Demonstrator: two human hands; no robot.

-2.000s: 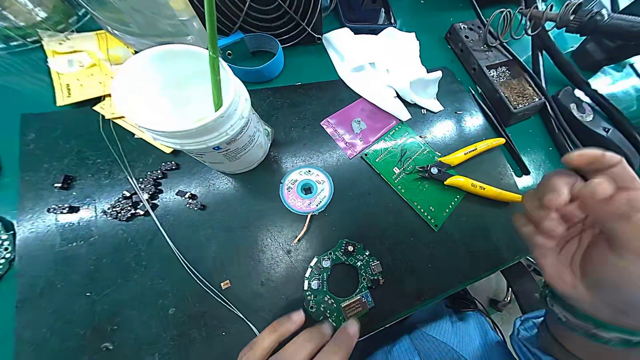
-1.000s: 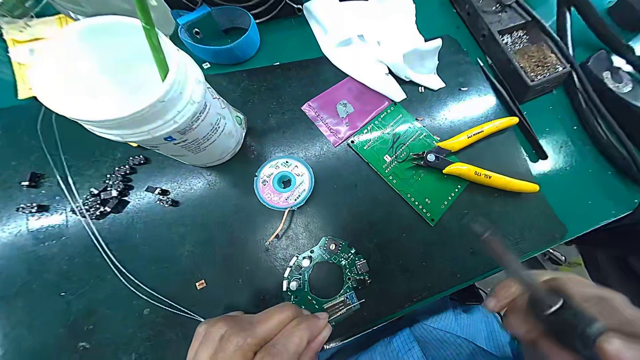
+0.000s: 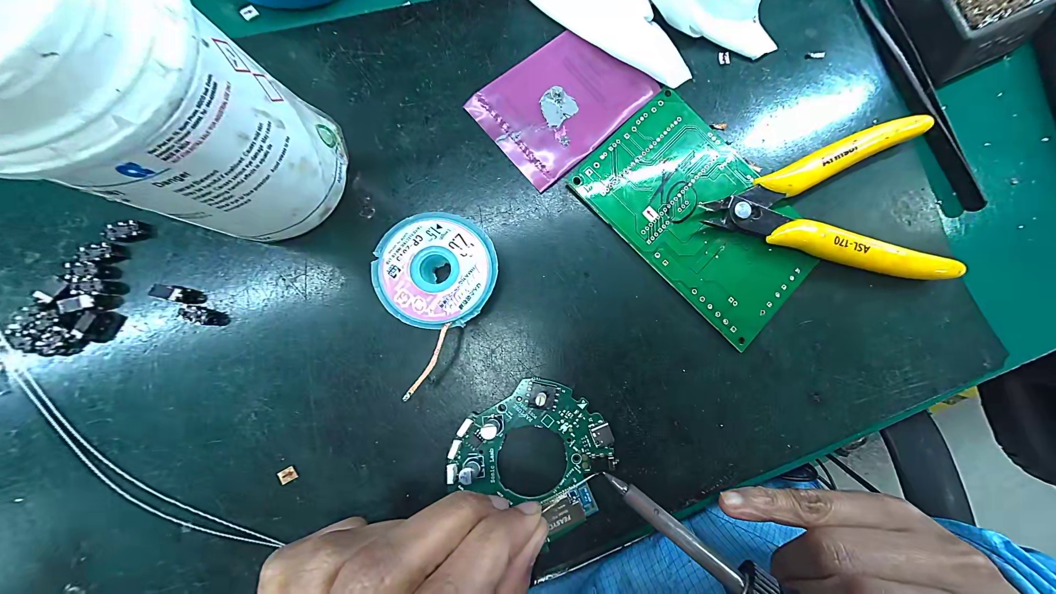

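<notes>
A ring-shaped green circuit board [image 3: 470, 441] lies near the mat's front edge. The fingertips of my left hand [image 3: 412, 549] are at its lower rim, pinching a thin wire that reaches right across the board. My right hand [image 3: 866, 536] holds a soldering iron [image 3: 676, 528], whose tip meets the board's lower right edge beside the wire's end. The iron's handle is partly cut off by the frame. Above the board is a blue spool of desoldering braid [image 3: 435, 271] with its copper end hanging out.
A white tub [image 3: 247, 157] stands at the upper left, above small black components [image 3: 74, 301] and looped wire [image 3: 124, 487]. Yellow-handled flush cutters [image 3: 858, 247] rest on a rectangular green board [image 3: 701, 264], beside a pink bag [image 3: 528, 107], white tissue [image 3: 635, 33] and black tweezers [image 3: 932, 107].
My right hand, holding no iron two seconds ago, now has the soldering iron, which has come down to the ring-shaped board. The view has moved closer to the mat.
</notes>
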